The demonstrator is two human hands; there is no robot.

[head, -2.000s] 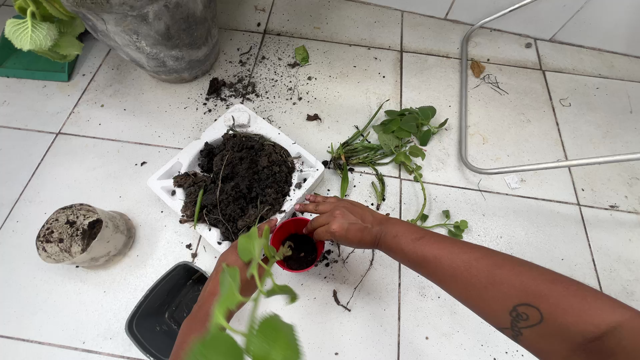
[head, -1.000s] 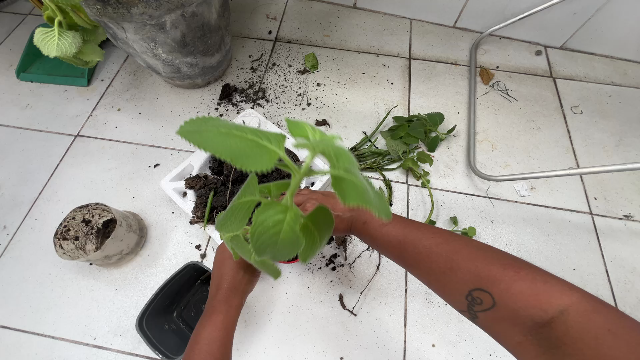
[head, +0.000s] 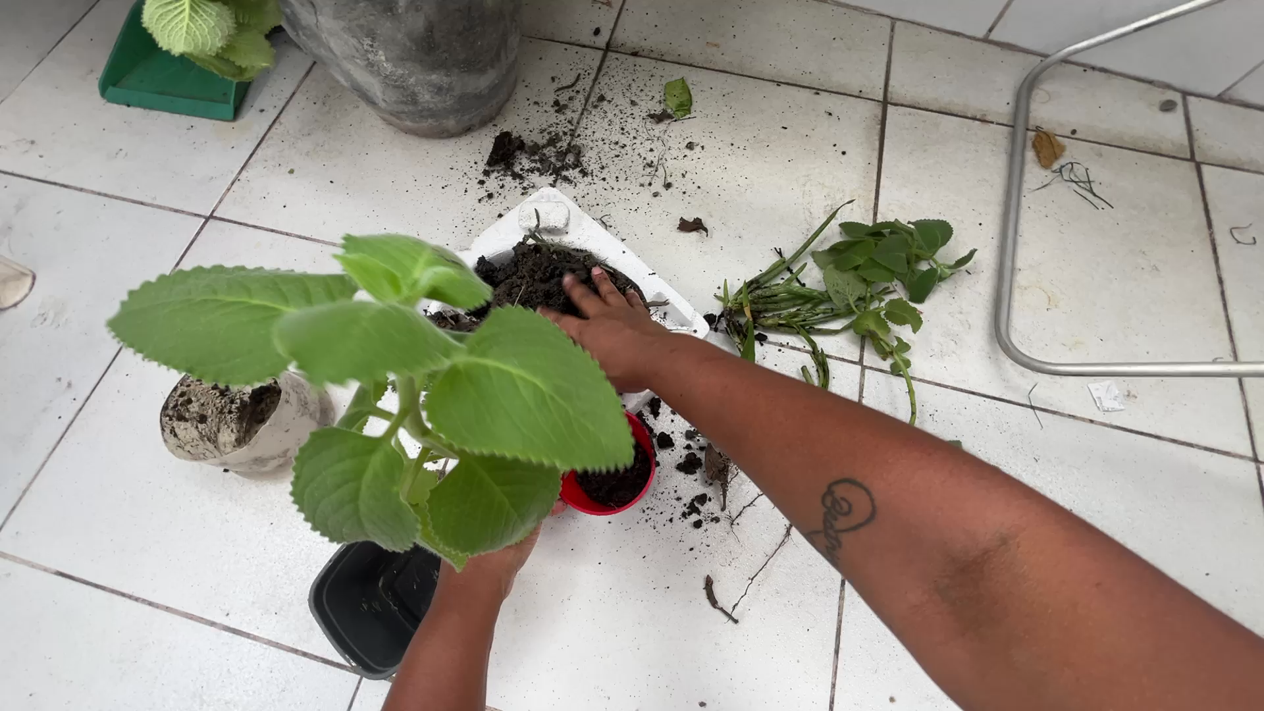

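Observation:
A white foam tray [head: 681, 314] holds a mound of dark soil [head: 533, 278]. The fingers of my right hand [head: 612, 331] are spread on that soil; whether they grasp any is unclear. Just below the tray stands a small red pot [head: 647, 476] with soil inside. My left hand [head: 509, 563] is at the pot's left side, mostly hidden under the broad leaves of a green plant [head: 533, 395]. The leaves cover its fingers and much of the tray's left part, so its grip does not show. Right of the tray lies a bunch of uprooted stems with leaves [head: 790, 301].
A black plastic container [head: 346, 612] is at lower left, a soil-stained pot [head: 281, 425] above it. Farther back are a large grey planter [head: 425, 69] and a green dustpan [head: 168, 84]. A metal tube frame [head: 1007, 237] lies right. Loose soil dots the tiles.
My right hand has moved from the red pot up to the soil in the tray. The leafy plant has shifted left, and the red pot shows again from beneath it.

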